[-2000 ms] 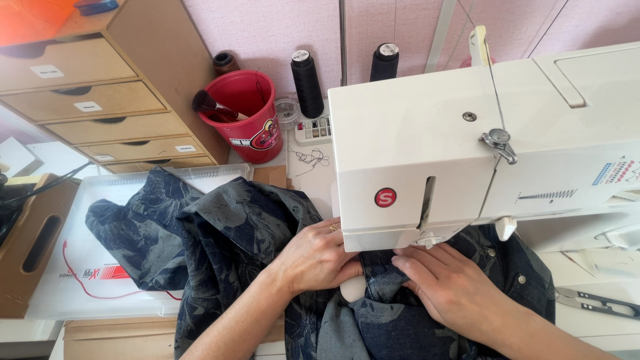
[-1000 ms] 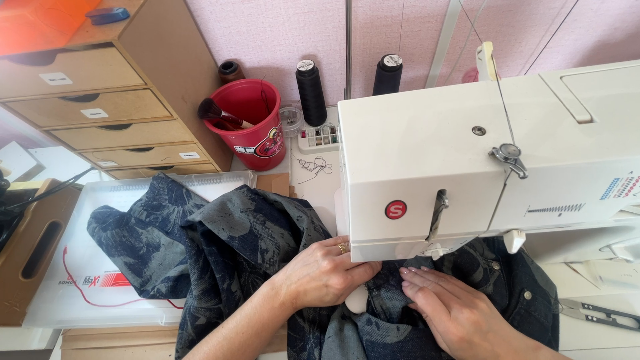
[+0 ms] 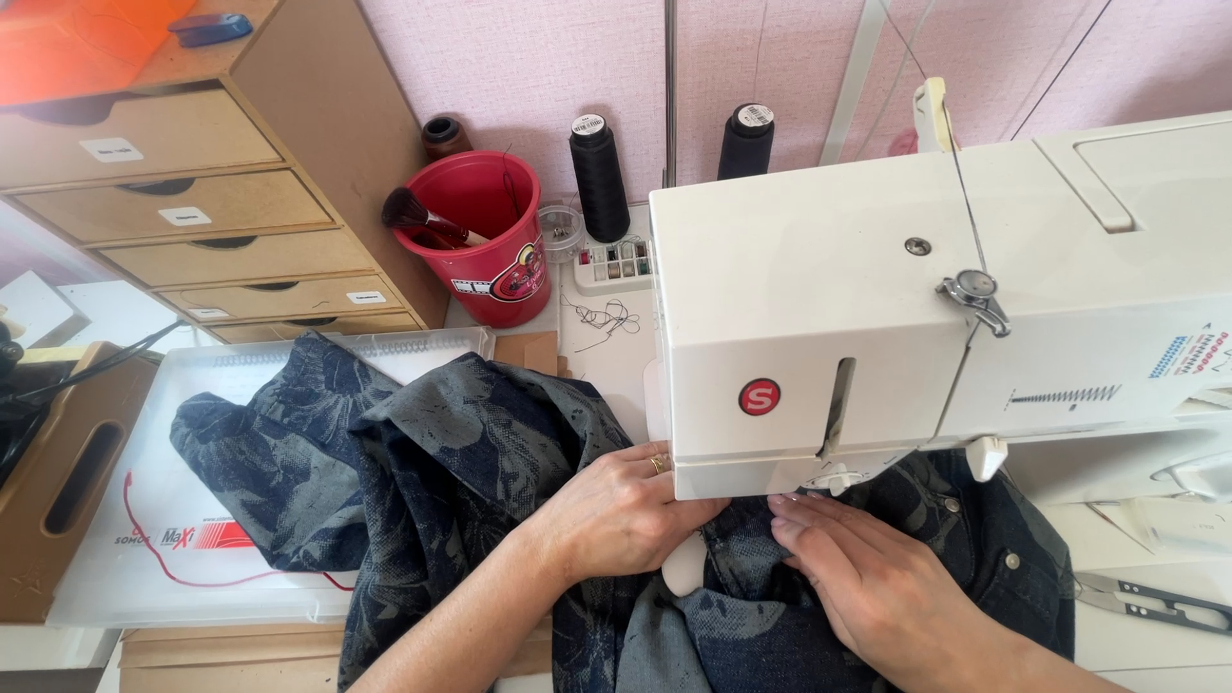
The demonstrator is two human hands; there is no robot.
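A dark blue denim garment (image 3: 481, 414) with a grey floral pattern and metal buttons lies bunched under the head of a white sewing machine (image 3: 799, 289). My left hand (image 3: 626, 510) rests on the cloth at the left of the machine head, its fingertips partly hidden beneath it. On the right, my right hand (image 3: 857, 568) lies flat on the garment with its fingers together, close to the needle area. The machine head hides the needle and presser foot. Between my hands, the rounded white end of the machine's bed (image 3: 684, 565) shows.
Thread snips (image 3: 1155, 599) lie at the right. Behind the cloth stand a red cup (image 3: 500, 260) with brushes, black thread cones (image 3: 599, 183) and a bobbin box (image 3: 616, 268). A wooden drawer unit (image 3: 318, 144) is at the left, above a translucent plastic case (image 3: 96, 577).
The metal take-up lever in the machine's front slot showed raised one second ago and is lower now. Both hands remain on the garment beside the machine head.
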